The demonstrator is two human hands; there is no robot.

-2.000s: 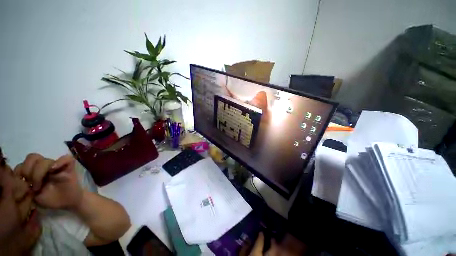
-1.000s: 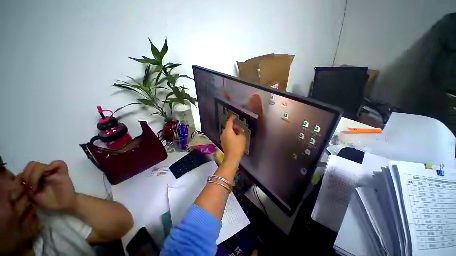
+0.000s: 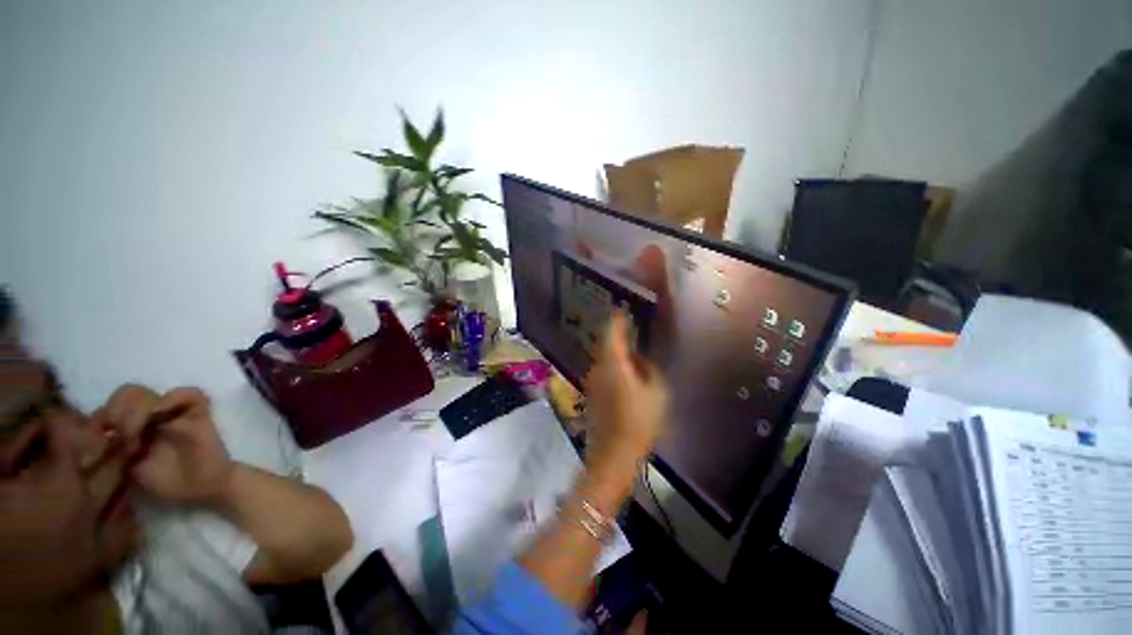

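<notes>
My left hand (image 3: 627, 391), blurred, reaches up from the bottom in a blue sleeve with bracelets at the wrist. It is empty, a finger raised in front of the wide black monitor (image 3: 720, 409). It partly covers a small window of pale tiles (image 3: 583, 304) on the pinkish wallpaper. Whether the finger touches the screen cannot be told. My right hand is not in view. A printed document (image 3: 497, 484) lies on the desk under my forearm. A dark keypad or calculator (image 3: 482, 406) lies behind it.
A seated person (image 3: 186, 471) at the left holds a hand near the face. A dark smartphone (image 3: 379, 598) lies at the desk edge. A red handbag (image 3: 341, 391), bottle (image 3: 307, 325) and plant (image 3: 428, 217) stand by the wall. A thick paper stack (image 3: 993, 521) is right of the monitor.
My left hand came into view over the document and up to the screen. Since one second ago it has shifted right and slightly down in the picture. The view has shifted slightly too.
</notes>
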